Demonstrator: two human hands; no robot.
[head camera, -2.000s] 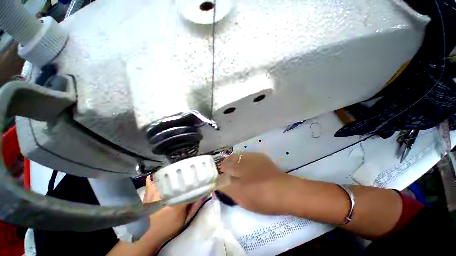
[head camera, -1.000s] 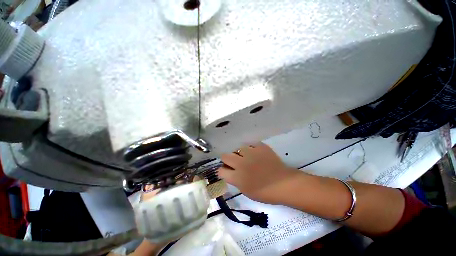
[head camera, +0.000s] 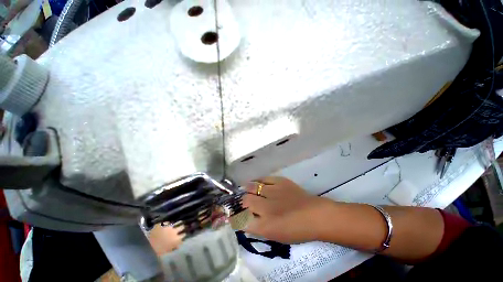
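The white sewing machine head (head camera: 331, 49) fills the upper view, with a ribbed tension dial (head camera: 201, 256) and dark spring in front. My right hand (head camera: 284, 212), with a ring, is beside the presser foot area, fingers at a tan block (head camera: 239, 221); its fingertips are partly hidden. My left hand (head camera: 165, 238) is mostly hidden behind the dial and spring; only some skin shows. Narrow black tape (head camera: 265, 248) lies looped below my right hand. White fabric (head camera: 241, 272) shows at the bottom edge. Dark fabric (head camera: 69, 256) lies to the left.
A dark checked cloth (head camera: 441, 129) hangs over the machine arm at right. Small dark metal snips (head camera: 444, 161) lie near the right table edge. A white scrap (head camera: 402, 193) and loose thread lie on the table. A printed ruler scale (head camera: 314, 259) runs along the front edge. Red plastic shows at far left.
My right hand stays near the foot; its grip has shifted slightly. The black tape now shows below it, unlike two seconds ago. The view has moved closer to the machine head, and my left hand is less visible.
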